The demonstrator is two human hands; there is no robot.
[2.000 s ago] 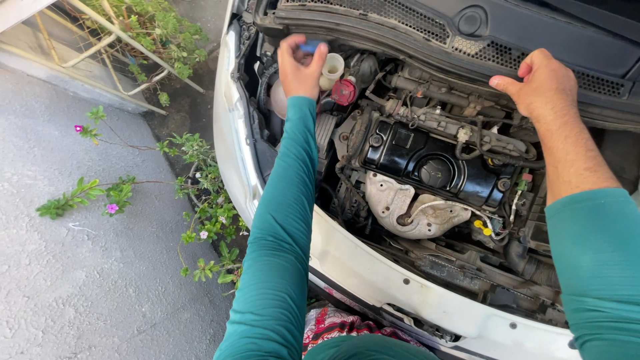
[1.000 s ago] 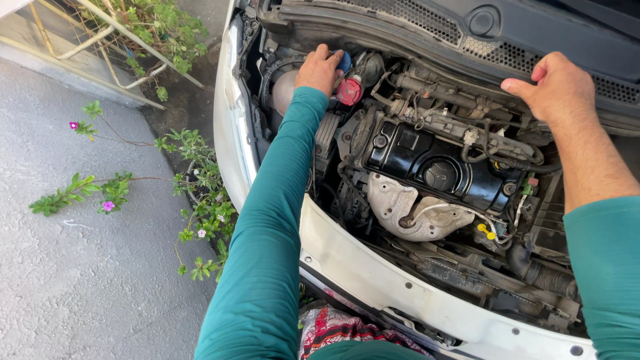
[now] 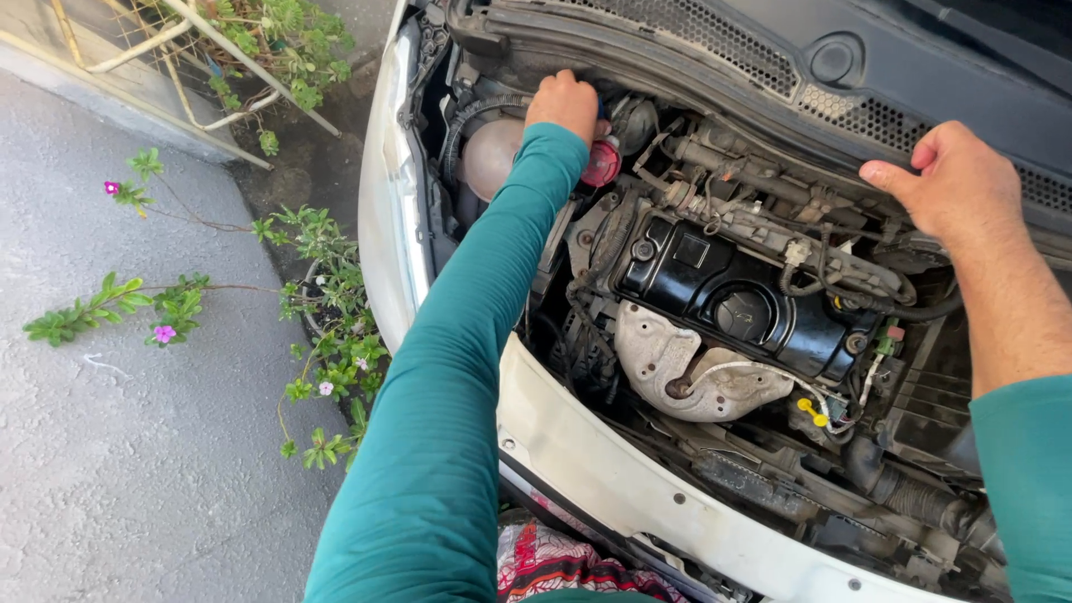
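Observation:
In the head view, my left hand is closed over a blue cap at the back left of the car's engine bay; my fingers hide most of the cap. Just below it sits a red cap, and left of my wrist is a pale round plastic reservoir. My right hand is raised at the right over the rear edge of the bay, with thumb and forefinger apart and nothing seen between them. Between and below my hands lies the black engine cover, with a metal heat shield in front.
The white front panel of the car crosses below the engine. A perforated black cowl runs along the back. A ribbed air hose is at lower right. Left of the car are flowering plants, grey pavement and a metal gate.
Two seconds ago my left hand held the blue cap up beside an uncovered pale filler neck; now hand and cap are down over that spot. My right hand has stayed about in place.

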